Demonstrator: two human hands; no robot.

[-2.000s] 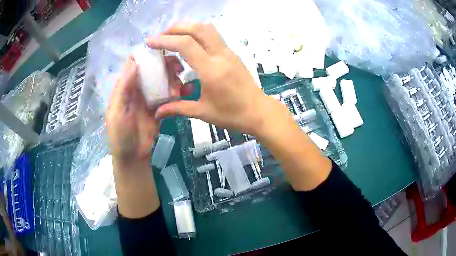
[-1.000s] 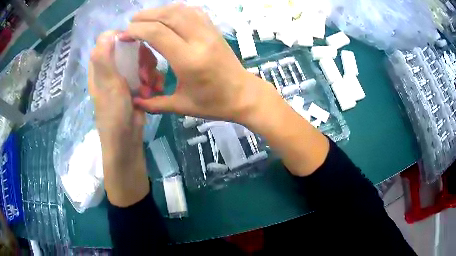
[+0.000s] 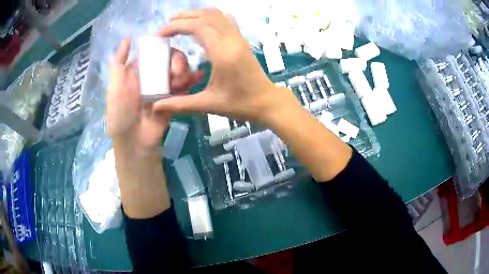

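Note:
A white box-like housing (image 3: pixel 154 66) is held upright between my two bare hands at the upper left. My left hand (image 3: pixel 134 107) is behind and beside it, slightly blurred. My right hand (image 3: pixel 228 69) spans it, with fingers at its top edge and the thumb at its lower edge. Below my right forearm, the clear parts tray (image 3: pixel 222 200) holds rod parts (image 3: pixel 316 85), a translucent cover (image 3: pixel 257 160) and small white pieces (image 3: pixel 347 128). Two more translucent covers (image 3: pixel 187 176) and a white unit (image 3: pixel 200 217) lie left of the tray.
Loose white blocks (image 3: pixel 370 96) lie right of the tray; more are piled at the back. Stacked parts trays (image 3: pixel 464 118) stand at right, other clear trays (image 3: pixel 59 208) at left. Plastic bags (image 3: pixel 413 27), a blue basket (image 3: pixel 22 203) and a red stool (image 3: pixel 458 219) surround the bench.
My hands and the housing moved left and up, then back slightly right. The housing now shows its broad face more squarely. The bench view shifted with the camera.

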